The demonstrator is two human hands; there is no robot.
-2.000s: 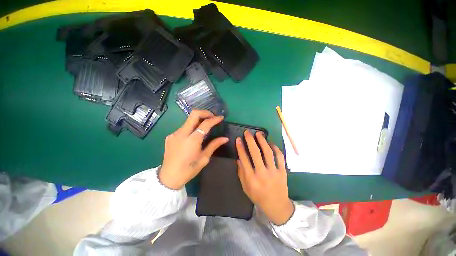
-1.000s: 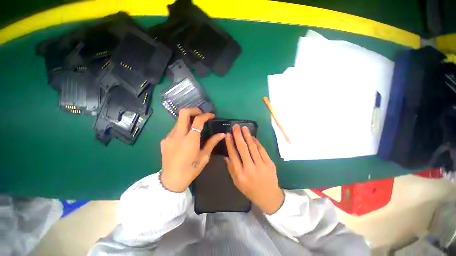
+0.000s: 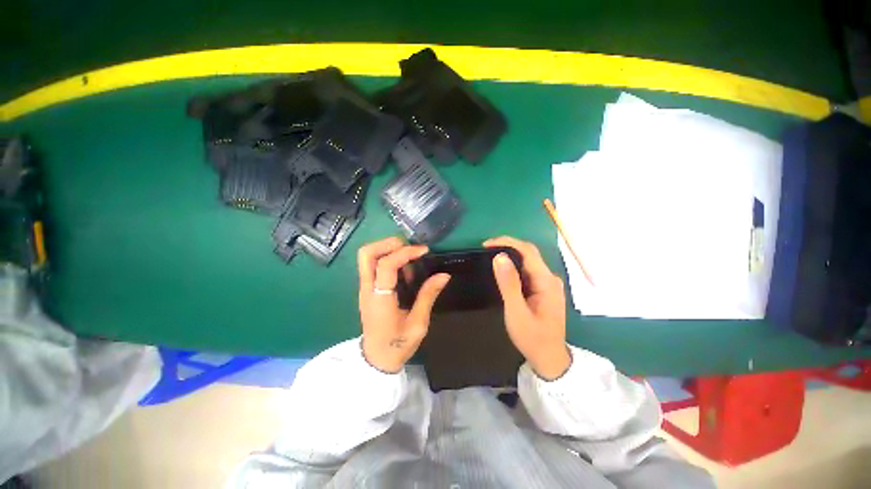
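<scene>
A black flat palm-sized device (image 3: 466,279) lies crosswise between my hands, over the top of a plain dark pad (image 3: 468,349) at the bench edge. My left hand (image 3: 393,304) grips its left end, thumb on the face and a ring on one finger. My right hand (image 3: 533,308) grips its right end, thumb on the face and fingers behind the far edge. The fingertips behind the device are partly hidden. A grey-silver ribbed shell (image 3: 420,199) lies just beyond my left hand.
A heap of black shells (image 3: 329,143) lies left of centre. An orange stick (image 3: 568,243) rests by white sheets (image 3: 669,220), with a dark blue-black bin (image 3: 829,229) beyond. A neighbour's sleeve (image 3: 57,372) is at left. Red (image 3: 750,415) and blue (image 3: 196,372) stools stand below.
My right hand has gone from fingers flat on the device to gripping its right end, thumb on top. My left hand still holds the left end. The camera view has shifted.
</scene>
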